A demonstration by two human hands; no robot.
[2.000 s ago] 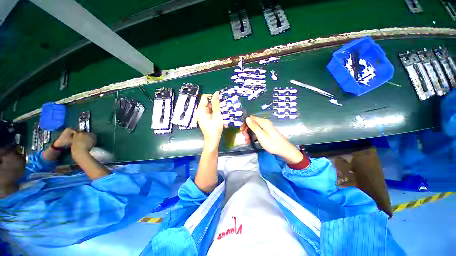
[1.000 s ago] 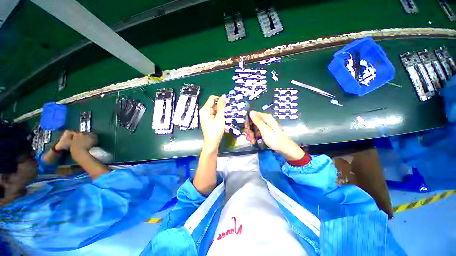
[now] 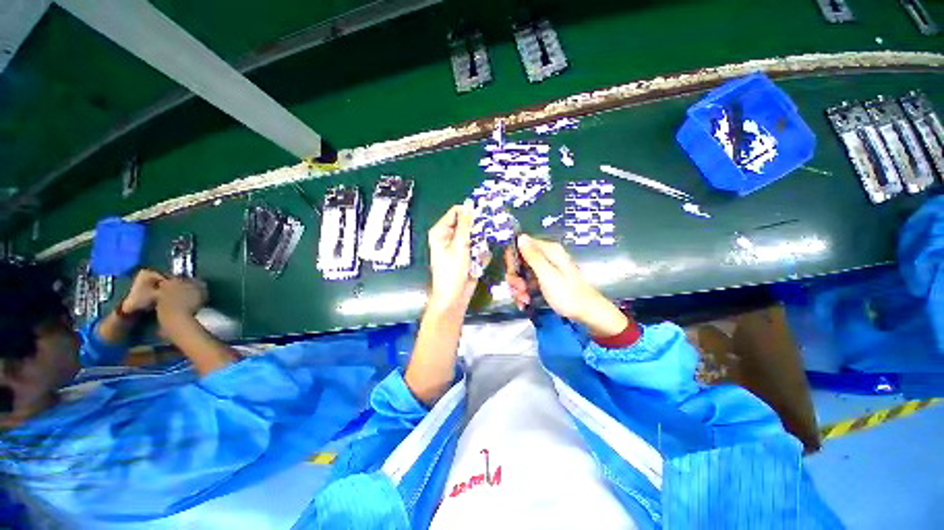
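Observation:
My left hand (image 3: 451, 251) holds a white and dark board module (image 3: 491, 226) by its left side, over the green bench. My right hand (image 3: 549, 274) is closed around a small dark tool (image 3: 523, 271), mostly hidden in the fist, its tip close to the held module. Just beyond the hands lies a ladder-like pile of white and dark modules (image 3: 517, 166). A separate small row of modules (image 3: 590, 213) lies to the right of the pile.
A blue parts bin (image 3: 746, 135) with white bits stands right; a thin pale stick (image 3: 644, 182) lies before it. Board panels (image 3: 338, 232) and a dark stack (image 3: 272, 239) lie left, more panels (image 3: 886, 148) far right. Panels (image 3: 540, 50) lie on the belt. Another person (image 3: 176, 383) works at left.
My left hand has shifted slightly right, closer to the right hand, and the held module moved with it. The panels on the belt have moved left.

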